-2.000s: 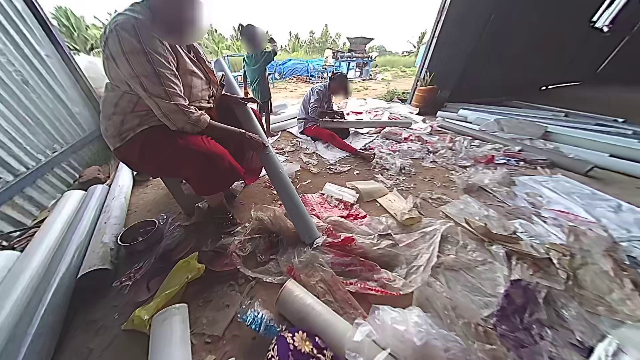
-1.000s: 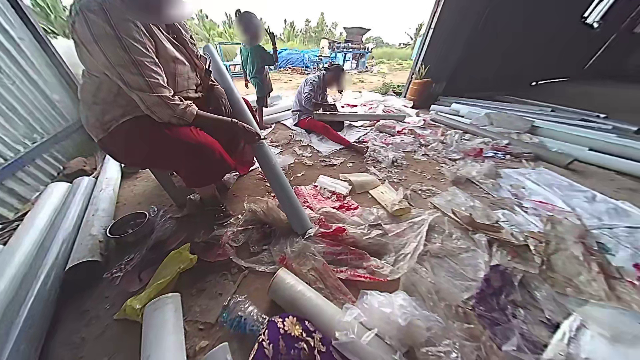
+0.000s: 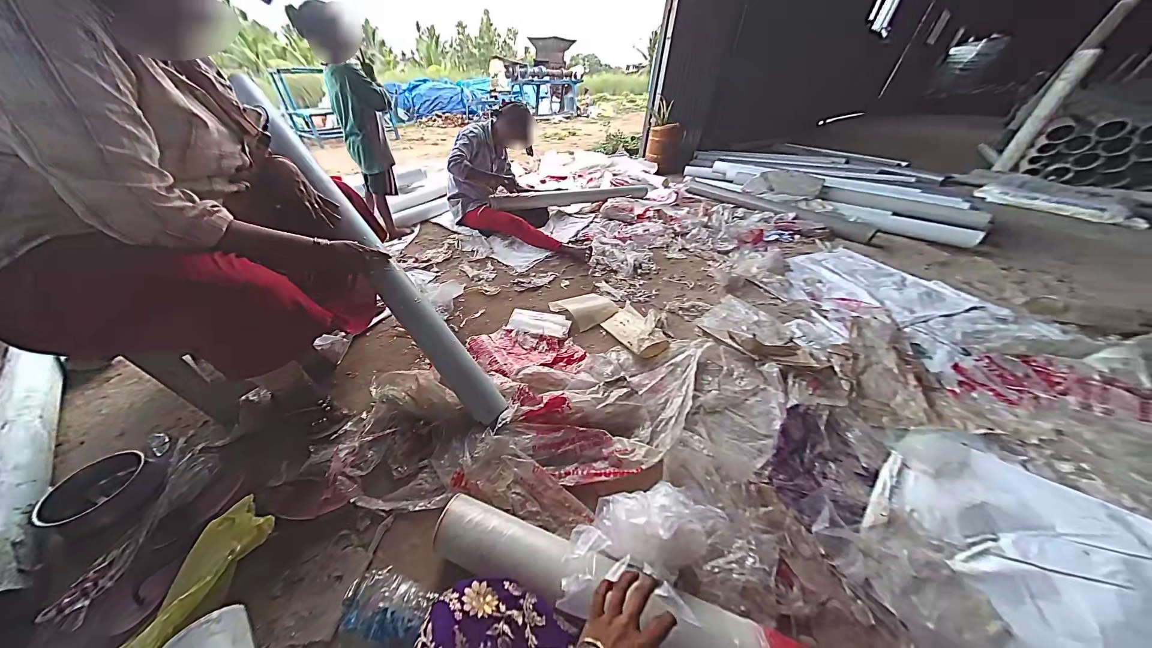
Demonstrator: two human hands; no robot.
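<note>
My left hand (image 3: 627,614), with a bangle at the wrist, curls over a thick pale pipe (image 3: 513,540) at the bottom centre. Clear plastic film (image 3: 661,522) bunches on the pipe and lies by my fingers. Purple cloth with gold flower embroidery (image 3: 495,614) shows just left of the hand. My right hand is out of view. The pipe has a reddish part at its lower right, near the frame's edge. Beyond it, loose clear and red-printed film (image 3: 585,450) covers the ground.
A seated co-worker at left holds a slanted grey pipe (image 3: 441,346). Farther back, another person sits with a pipe (image 3: 571,196) and a third stands. Left are a dark bowl (image 3: 90,490) and a yellow-green plastic bag (image 3: 211,562). More pipes (image 3: 900,211) lie at the back right.
My left hand has come into view on the pale pipe at the bottom. The view has turned to the right.
</note>
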